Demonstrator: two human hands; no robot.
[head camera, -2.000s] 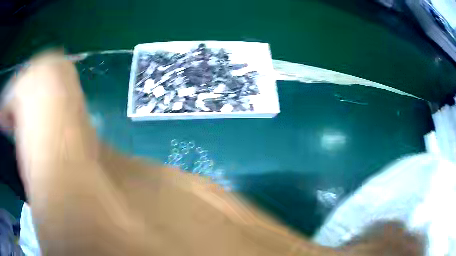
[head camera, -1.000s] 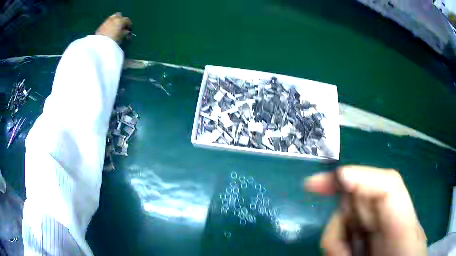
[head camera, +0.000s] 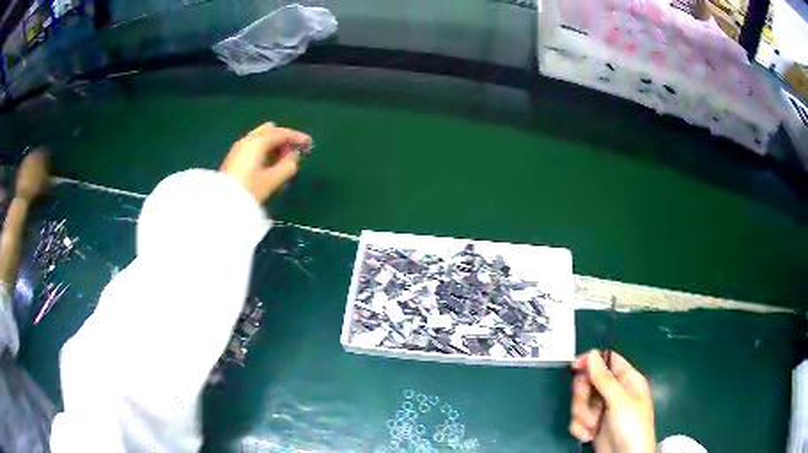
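Observation:
My left hand (head camera: 264, 161) is stretched out over the green bench beyond the pale strip, up and left of the white parts box (head camera: 470, 359). Its fingertips are pinched on a small dark component (head camera: 302, 147). My right hand (head camera: 616, 400) is at the box's lower right corner and holds black tweezers (head camera: 611, 326), tips pointing up and away. The box is heaped with silver and black components. Tiny clear rings (head camera: 425, 425) lie scattered below the box. A loose pile of components (head camera: 244, 334) lies left of the box, partly hidden by my left sleeve.
Another person's hand (head camera: 34, 175) and arm are at the far left, near a small pile of parts (head camera: 55, 246) and pink tweezers (head camera: 50, 303). A crinkled clear bag (head camera: 276, 38) lies at the far edge. A white-and-pink stack (head camera: 660, 66) stands at the top right.
The view has tilted up, showing the bag and the stack. My left hand appears further right; my right hand appears lower, with its tweezers now clear. A neighbour's hand has come into view at the left.

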